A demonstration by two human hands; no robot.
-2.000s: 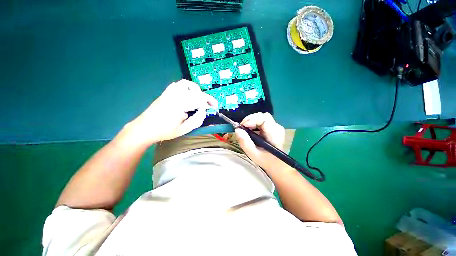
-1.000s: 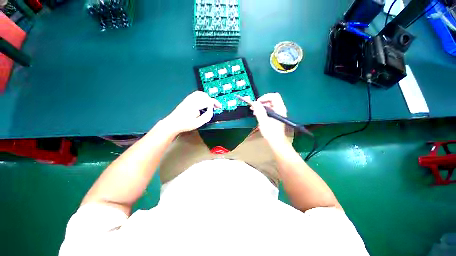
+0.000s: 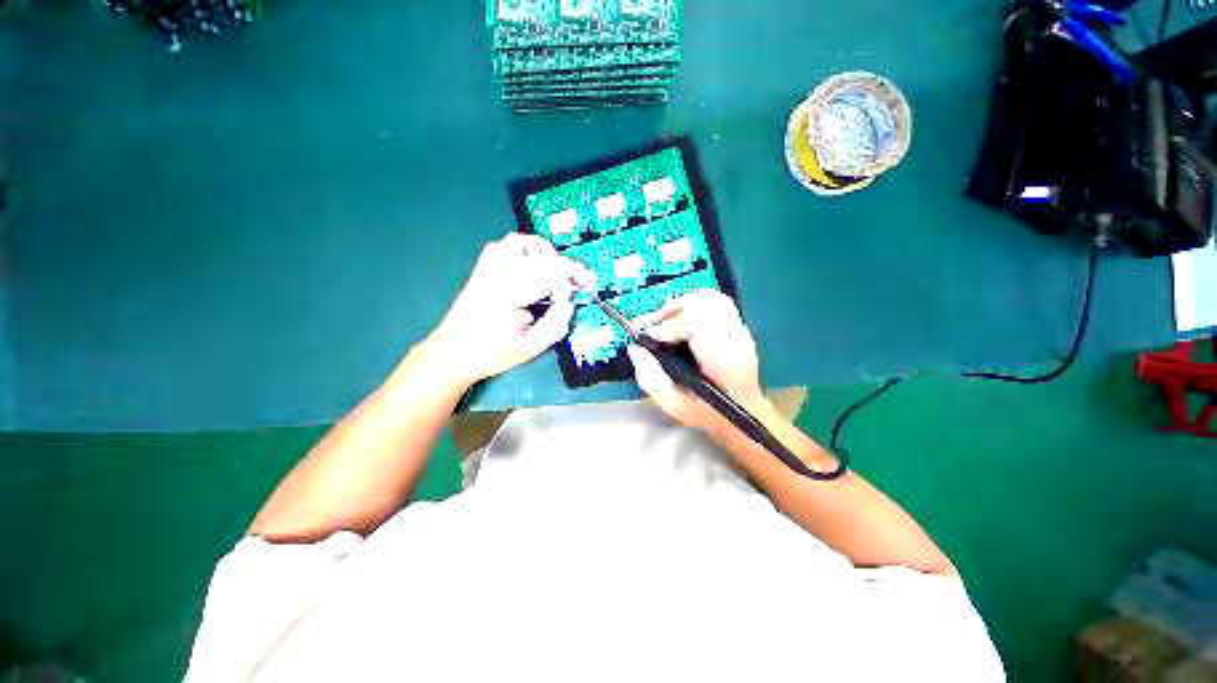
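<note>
A green PCB panel with white blocks lies on a black mat. My right hand holds the black soldering iron like a pen, its metal tip over the left part of the panel, near my left fingertips. My left hand is over the panel's left edge, thumb and fingertips pinched together. Solder wire cannot be made out between them. My hands cover part of the lower panel.
A stack of green panels stands beyond the mat. A round pale tin with grey contents sits to the right. A black soldering station is far right with the cord. Dark components lie far left. A red stool is at right.
The iron tip has moved left and down, from the panel's lower right part to beside my left fingertips. The panel sits more toward me against the bench edge. The camera view has shifted.
</note>
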